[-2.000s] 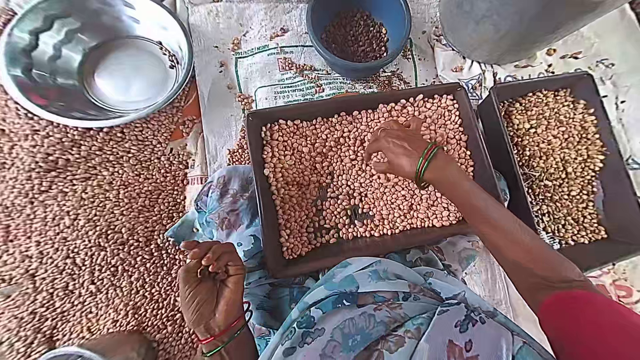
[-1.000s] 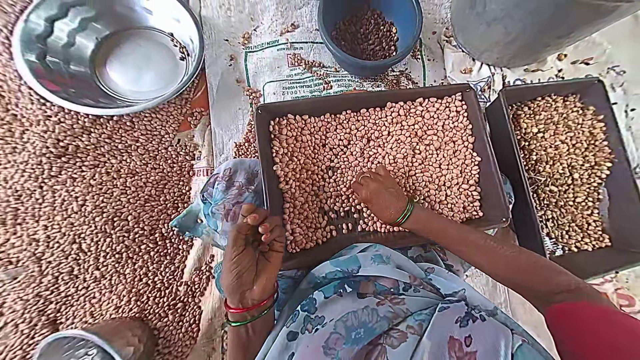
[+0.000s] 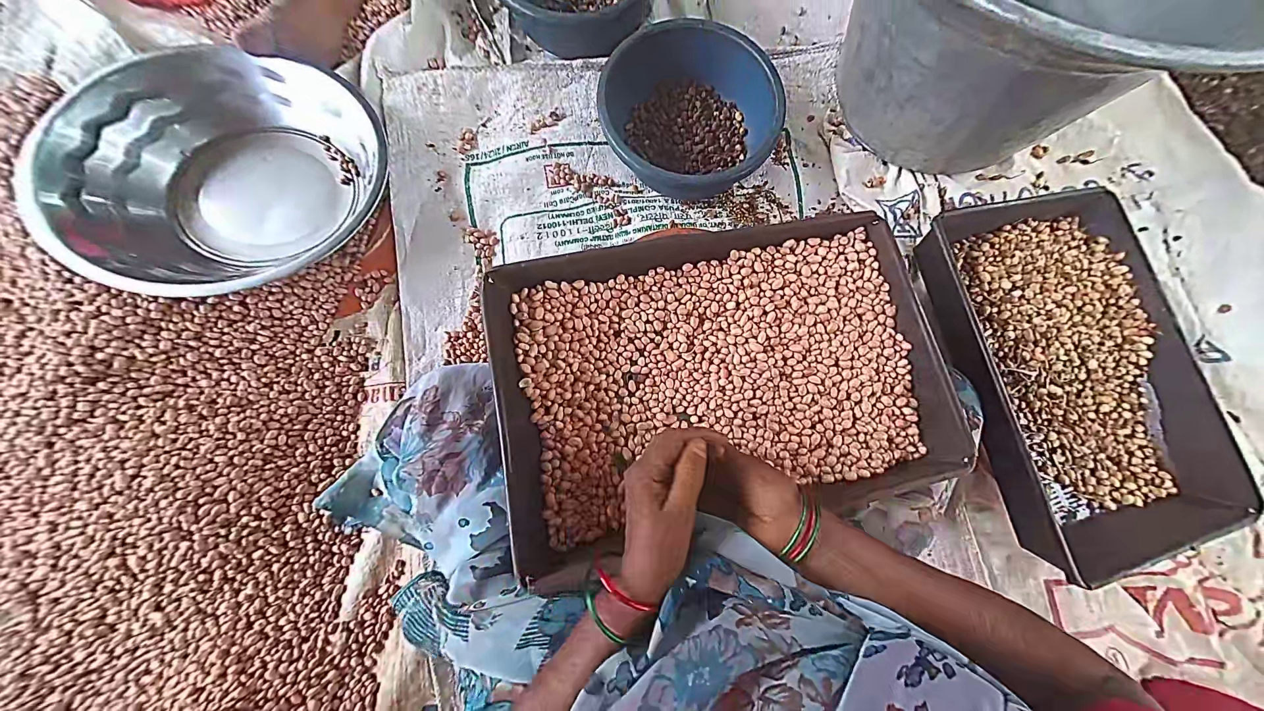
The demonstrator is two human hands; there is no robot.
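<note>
A dark rectangular tray [image 3: 501, 395] of pinkish-brown nuts or beans [image 3: 770, 346] lies across my lap. My left hand [image 3: 660, 509] and my right hand [image 3: 746, 479] meet at the tray's near edge, fingers together over the nuts or beans. Whether anything is between the fingers is hidden. Green and red bangles circle both wrists. Right of this tray, a second dark tray [image 3: 1185, 553] holds yellowish-brown pieces [image 3: 1066, 355]. Beyond the first tray, a blue bowl [image 3: 632, 148] contains dark brown pieces [image 3: 688, 128].
A steel basin [image 3: 109, 178] with a few pieces in it rests on a wide spread of nuts or beans [image 3: 178, 474] at left. Another blue bowl [image 3: 578, 30] and a large grey tub [image 3: 948, 89] stand at the back on printed woven sacks [image 3: 425, 158]. A person's foot [image 3: 296, 30] shows at top left.
My left hand has moved from beside the tray to its near edge. My right hand has drawn back from the middle of the nuts or beans, and the hands now meet.
</note>
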